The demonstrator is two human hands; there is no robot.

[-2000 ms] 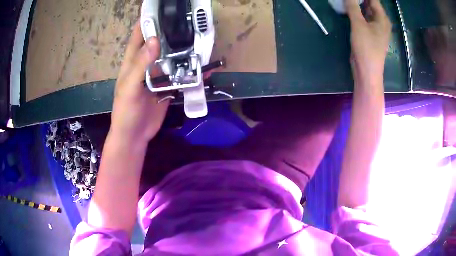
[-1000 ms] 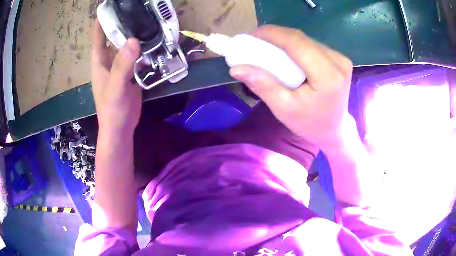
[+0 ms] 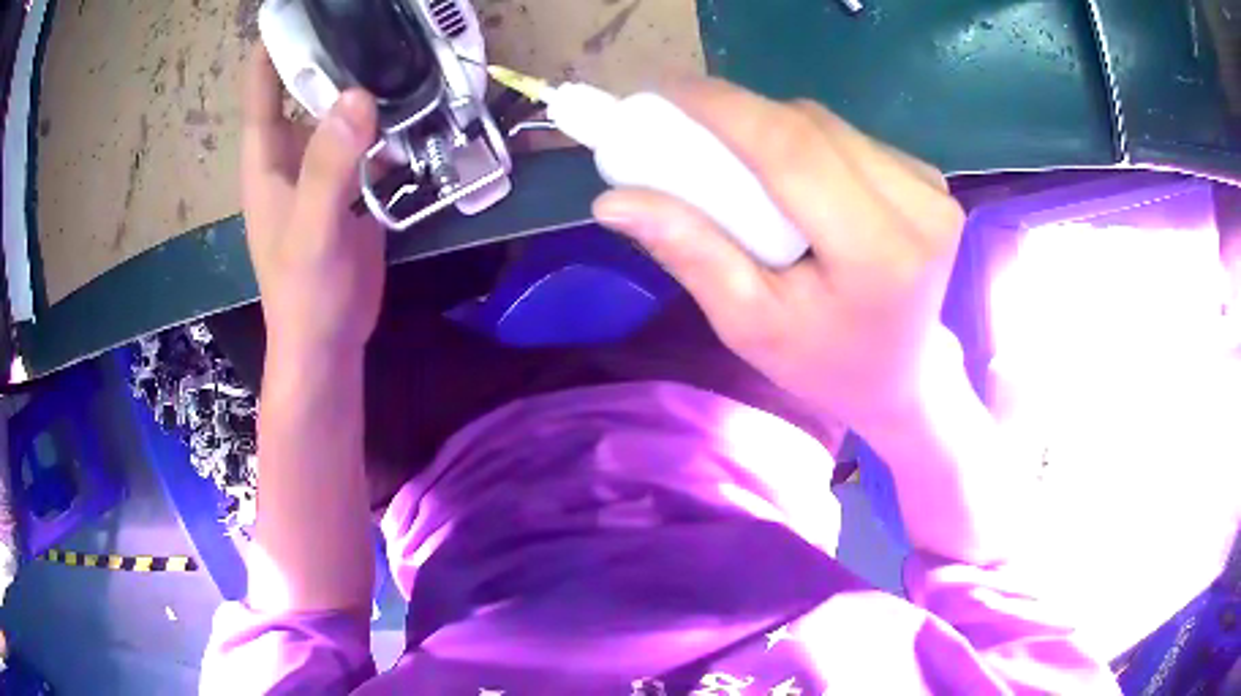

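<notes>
My left hand (image 3: 316,204) holds a white and silver toy motorcycle (image 3: 302,57) with a dark seat, over the front edge of the bench. Its silver wire loop (image 3: 442,204) points toward me, with a small coil spring beside it. The top of the motorcycle is cut off by the picture's edge. My right hand (image 3: 830,231) grips a white squeeze bottle (image 3: 701,170). The bottle's narrow yellow tip points left at the motorcycle's right side; whether it touches cannot be told.
A stained brown board (image 3: 150,136) lies on the dark green bench top (image 3: 885,95). A white stick's end (image 3: 852,6) shows at the top edge. Below left is a blue bin of jumbled parts (image 3: 204,422). Another blue bin (image 3: 1089,204) stands at the right, overexposed.
My right hand has brought the white bottle from the right side of the bench to the motorcycle. My left hand has moved left and tilted the motorcycle. Both moved only slightly in the last second.
</notes>
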